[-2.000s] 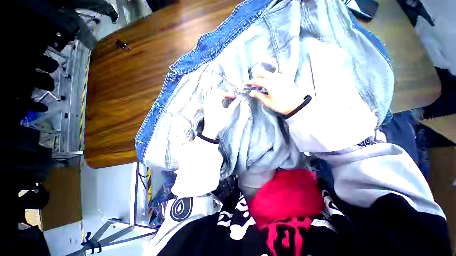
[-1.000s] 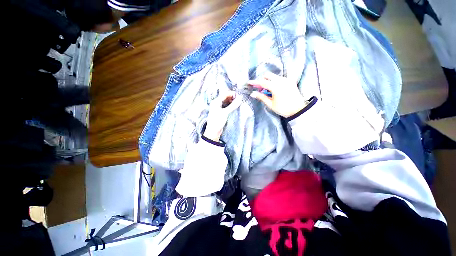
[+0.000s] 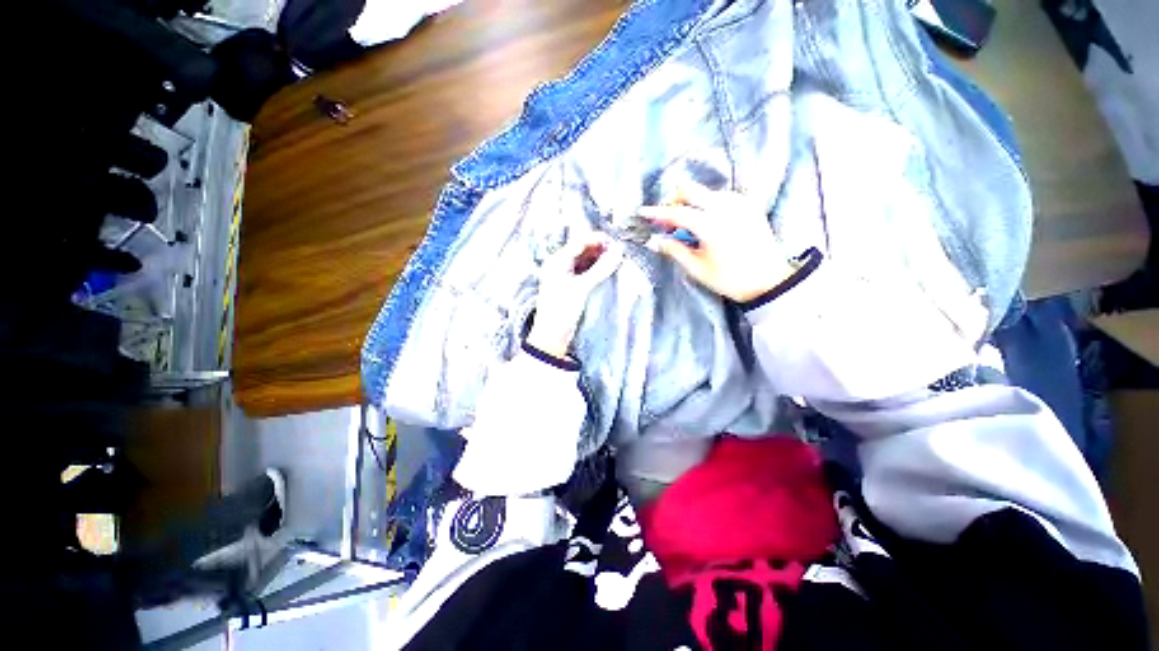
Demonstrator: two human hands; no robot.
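Note:
A denim jacket (image 3: pixel 686 343), inside out with a pale wrong side and a darker blue edge, lies over the table and toward my lap. My left hand (image 3: pixel 572 286) pinches the pale cloth near the middle of the jacket. My right hand (image 3: pixel 712 242) is just right of it, closed around small thread snips (image 3: pixel 639 229); a metal tip and a bit of blue show at the fingers. The snips' tip is close to my left fingertips. Any thread there is too fine to see.
The brown table (image 3: pixel 331 242) has a small dark tool (image 3: pixel 333 109) at its back left and a phone (image 3: pixel 960 23) at the back right. Dark blue denim (image 3: pixel 1061 356) lies below the right edge. A person's leg and shoe (image 3: pixel 271 502) show at lower left.
The view has shifted slightly, so table and jacket sit further right. Both hands stay at nearly the same spot on the cloth. A person's dark sleeve at the back left has moved; a shoe now shows lower left.

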